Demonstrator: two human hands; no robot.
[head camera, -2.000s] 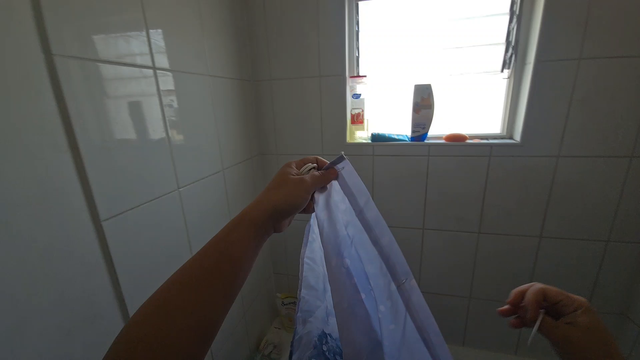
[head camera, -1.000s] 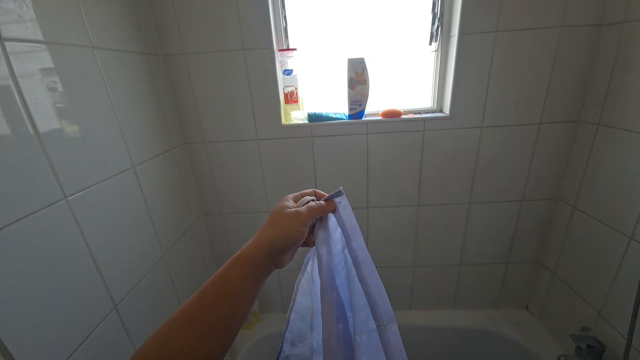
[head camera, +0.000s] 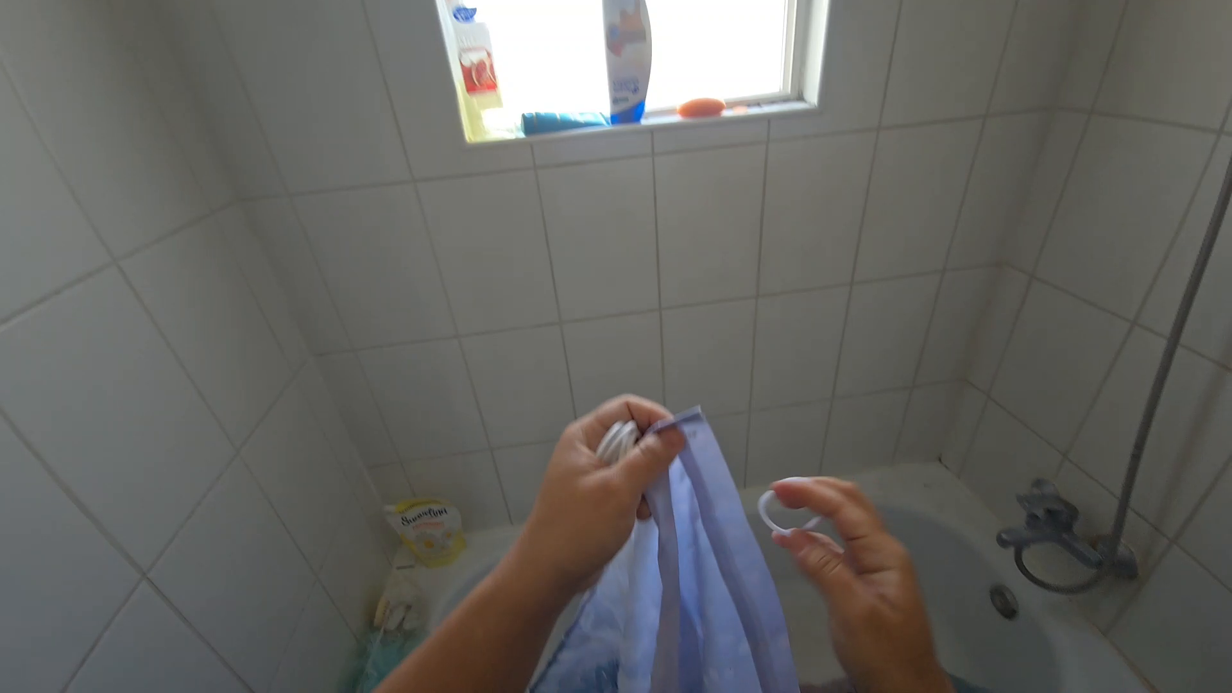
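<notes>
My left hand (head camera: 592, 500) pinches the top corner of a light purple shower curtain (head camera: 736, 568), which hangs in folds below it. Several white plastic rings (head camera: 617, 441) are bunched in the same hand, between thumb and fingers. To the right of the curtain, my right hand (head camera: 861, 577) holds one white curtain ring (head camera: 770, 512) between thumb and fingertips, apart from the cloth. The curtain's lower part runs out of view.
Behind the curtain lies a white bathtub (head camera: 948, 500) with a mixer tap (head camera: 1054, 534) and shower hose (head camera: 1155, 414) at right. A yellow pouch (head camera: 426, 531) stands on the tub's left corner. Bottles, including a white one (head camera: 628, 58), and an orange item (head camera: 702, 107) line the windowsill.
My right hand, out of view one second ago, is back in view with the white ring, close to the curtain. The view has tilted down and shows more of the tub.
</notes>
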